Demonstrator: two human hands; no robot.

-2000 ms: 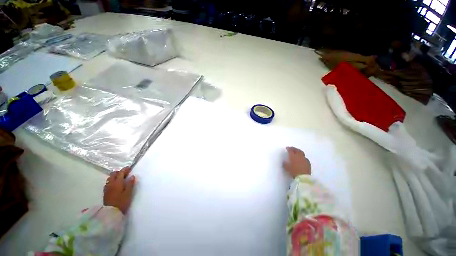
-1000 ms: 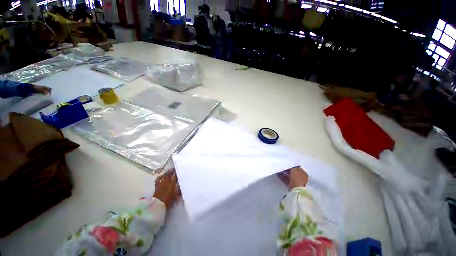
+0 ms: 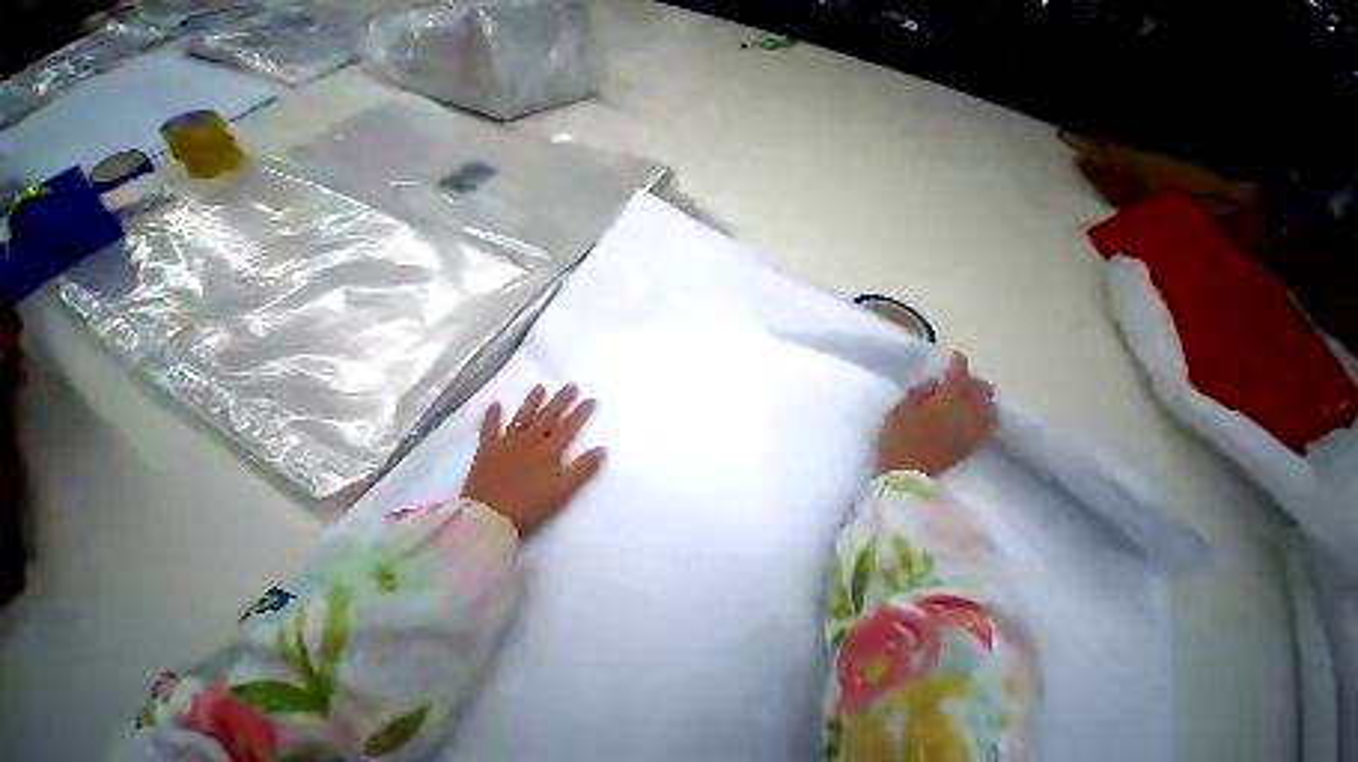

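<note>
A large white sheet [image 3: 700,551] lies in front of me, with a raised, blurred fold along its right side. My left hand [image 3: 533,459] lies palm down on the left part of the sheet, fingers spread, holding nothing. My right hand [image 3: 937,418] is at the fold on the right, fingers partly curled. Whether its fingers pinch the sheet is not clear. A tape roll [image 3: 897,316] lies just beyond the right hand, partly covered by the sheet.
Clear plastic bags [image 3: 320,313] lie flat at left. Beyond them are a yellow roll [image 3: 203,145], a blue tape dispenser [image 3: 60,231] and a crinkled clear bag [image 3: 484,57]. At right are a red piece [image 3: 1229,320] and white padding [image 3: 1191,395]. Brown material [image 3: 1154,174] lies behind.
The sheet was lifted and folded over, and now lies flatter, its far part reaching over the tape roll. My left hand has moved from its edge onto it and spread open.
</note>
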